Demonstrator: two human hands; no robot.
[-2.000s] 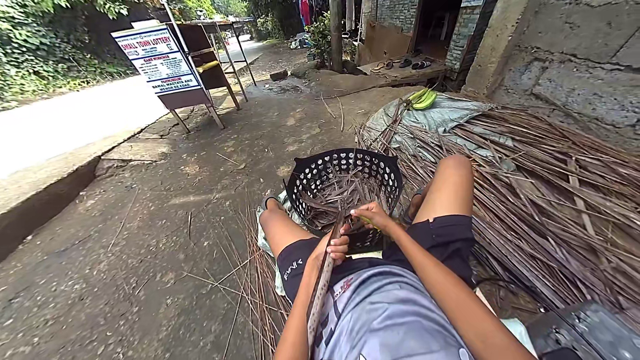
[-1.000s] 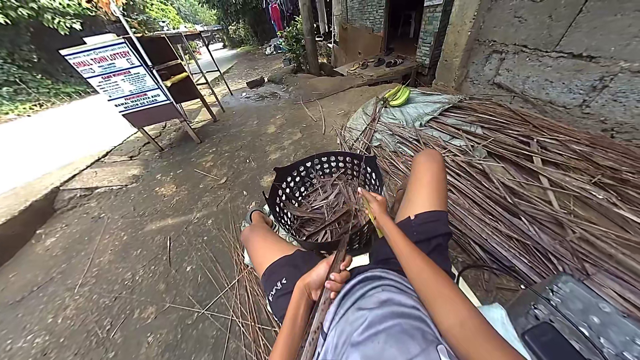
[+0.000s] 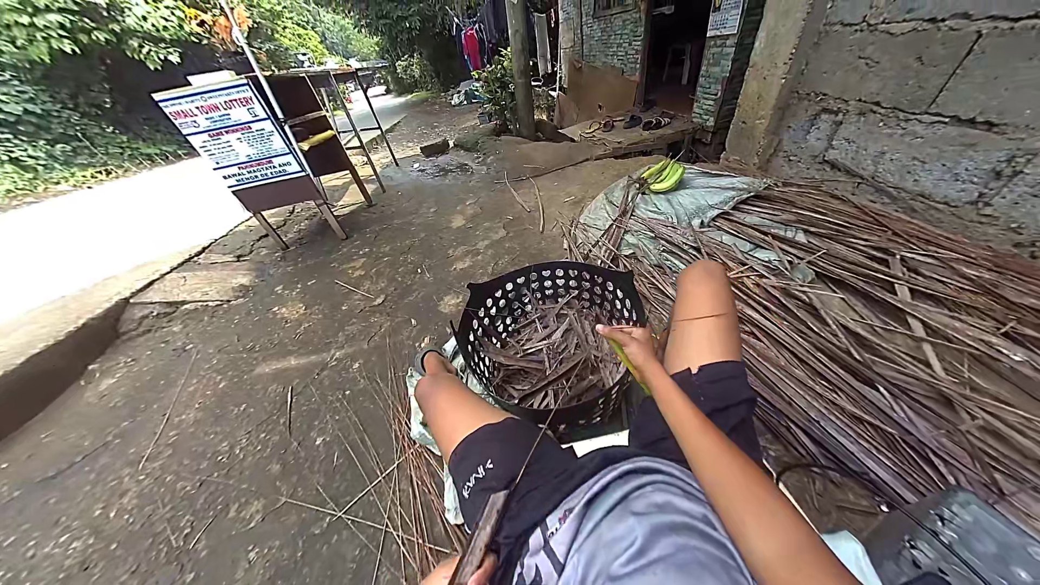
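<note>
My right hand [image 3: 634, 349] is closed around a slim yellow-green handle at the right rim of a black perforated plastic basket [image 3: 552, 275]. What the handle belongs to cannot be made out. Brown dried leaf strips [image 3: 552, 353] fill much of the basket, which stands between my knees. Low at the bottom edge, my left hand [image 3: 483, 569] grips a dried palm leaf [image 3: 486, 532], with its thin midrib rising over my shorts toward the basket. Part of that hand is cut off by the frame. Thin bare midribs [image 3: 406, 496] lie on the ground left of my leg.
A large heap of dried palm fronds [image 3: 910, 325] covers the right side, beside a concrete block wall [image 3: 918, 97]. Green bananas [image 3: 665, 175] rest on a pale sack [image 3: 691, 207]. A grey case [image 3: 959, 540] is at bottom right. A signboard [image 3: 236, 138] stands at left.
My left hand has moved down toward my body with the leaf. My right hand, earlier at the leaf beside the left hand, has moved away to the basket's right rim.
</note>
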